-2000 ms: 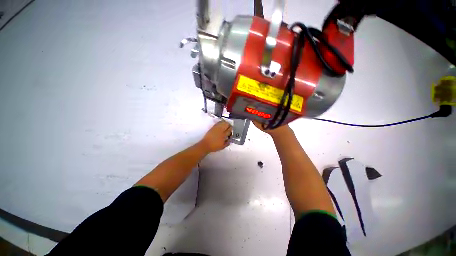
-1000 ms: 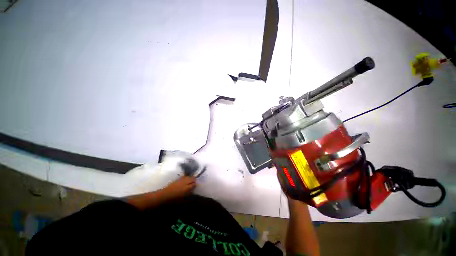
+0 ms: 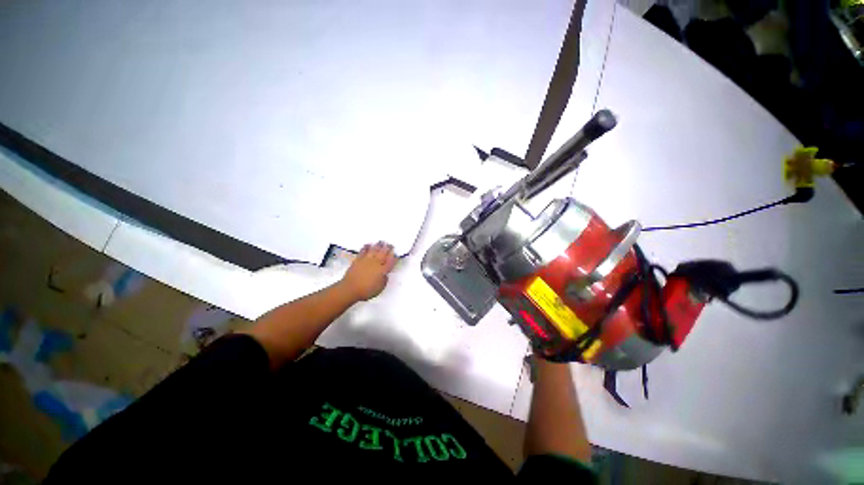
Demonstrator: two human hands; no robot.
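Observation:
The red and silver cutting machine (image 3: 592, 284) stands right of centre, its flat base plate (image 3: 461, 279) on the white table. Its long rod with a black tip (image 3: 568, 142) points up and right. My right forearm reaches up to the motor's underside; the motor hides most of my right hand (image 3: 542, 368), including its fingers. My left hand (image 3: 372, 269) lies palm down, fingers slightly apart, at the edge of the paper-topped lay (image 3: 256, 123), beside a small dark-edged corner. The lay's cut edge runs between my left hand and the machine.
A dark strip (image 3: 554, 99) shows along the lay's far right edge. Dark slivers (image 3: 618, 386) lie behind the machine at lower right. A black cord (image 3: 715, 223) runs to a yellow plug connector (image 3: 805, 167). Scraps litter the floor (image 3: 104, 294) at lower left.
The machine has come away from the lay's edge onto the table at right. My left hand has left the base plate, passed low near my body with a blurred dark patch beside it, and now rests at the lay's edge.

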